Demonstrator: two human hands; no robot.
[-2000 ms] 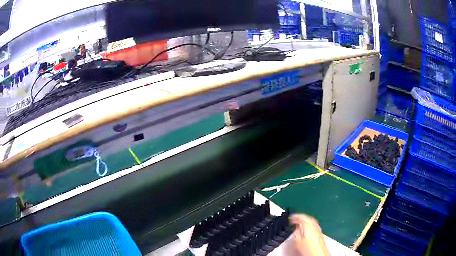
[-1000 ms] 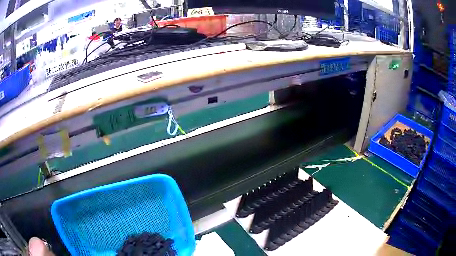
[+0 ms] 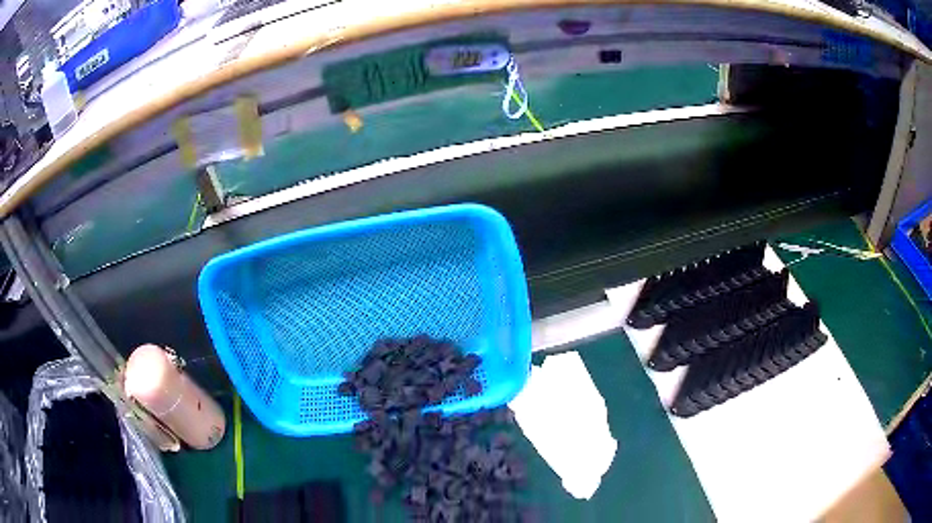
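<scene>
Small squarish black pieces lie heaped in the mouth of the light blue mesh basket and spill onto the green mat. Black upright assemblies stand in several slanting rows on the upper part of the white sheet at right. Long black parts lie at the near edge, cut off by the frame's bottom. A crumpled white cloth or paper lies between heap and sheet. Neither of my hands is in view.
A pink bottle leans by the left post. A plastic-lined bin with black parts stands at far left. A dark strip runs behind the basket, under a wood-edged shelf. A darker blue bin is cut off at right.
The view has swung left and down, bringing the basket, heap, bottle and lined bin into view. The hand seen by the rows and the fingers seen at lower left are gone from view.
</scene>
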